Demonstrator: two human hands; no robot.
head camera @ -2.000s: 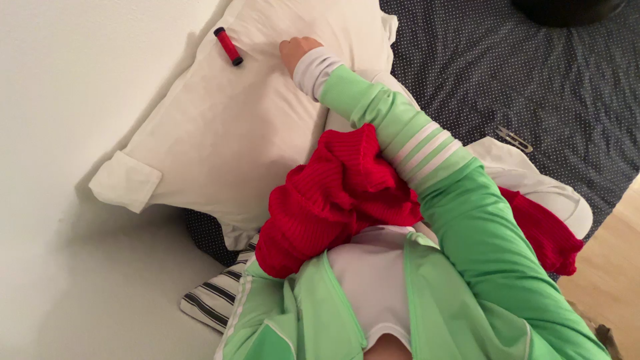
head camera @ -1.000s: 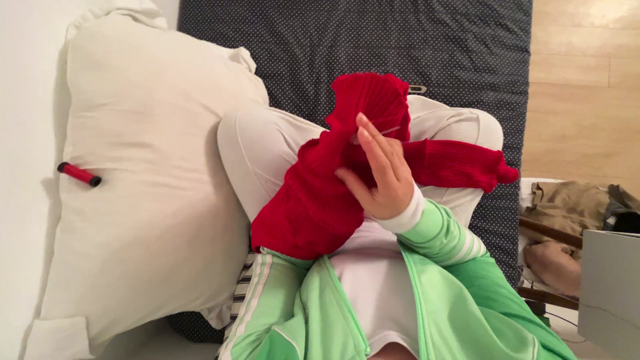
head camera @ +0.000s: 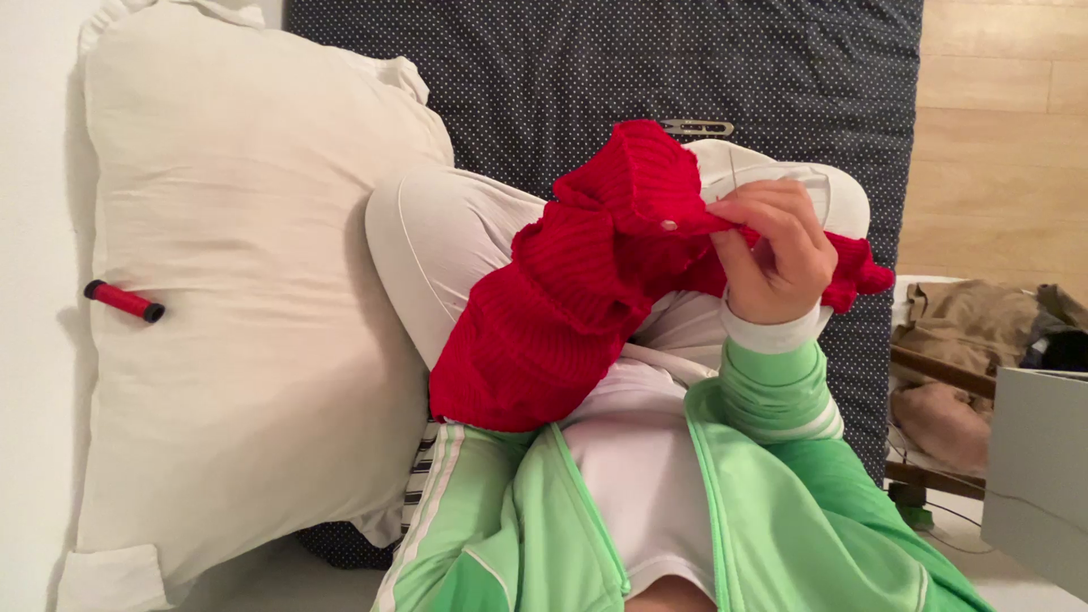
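Observation:
My right hand (head camera: 778, 251) pinches the edge of a red ribbed knit garment (head camera: 544, 340), and a thin sewing needle (head camera: 733, 168) sticks up by its fingers. My left hand is hidden inside the knit, which covers the left forearm; a small pale spot at the knit's edge may be a fingertip. The knit lies across my crossed legs, with another part of it reaching right past my hand. Thread snips (head camera: 697, 127) rest on the dark dotted cover beyond my knee. A spool of red thread (head camera: 124, 301) lies on the white pillow at the left.
The white pillow (head camera: 255, 255) fills the left side against a pale wall. Under me is a dark dotted mattress cover (head camera: 527, 68). At the lower right are a grey panel (head camera: 1037, 476), brown cloth (head camera: 969, 323), wooden bars and thin cables, beside a wood floor (head camera: 994, 161).
My right hand was over the pillow near the spool, then raised open above the knit; now its fingers are closed at the knit's edge. The view has shifted to the right.

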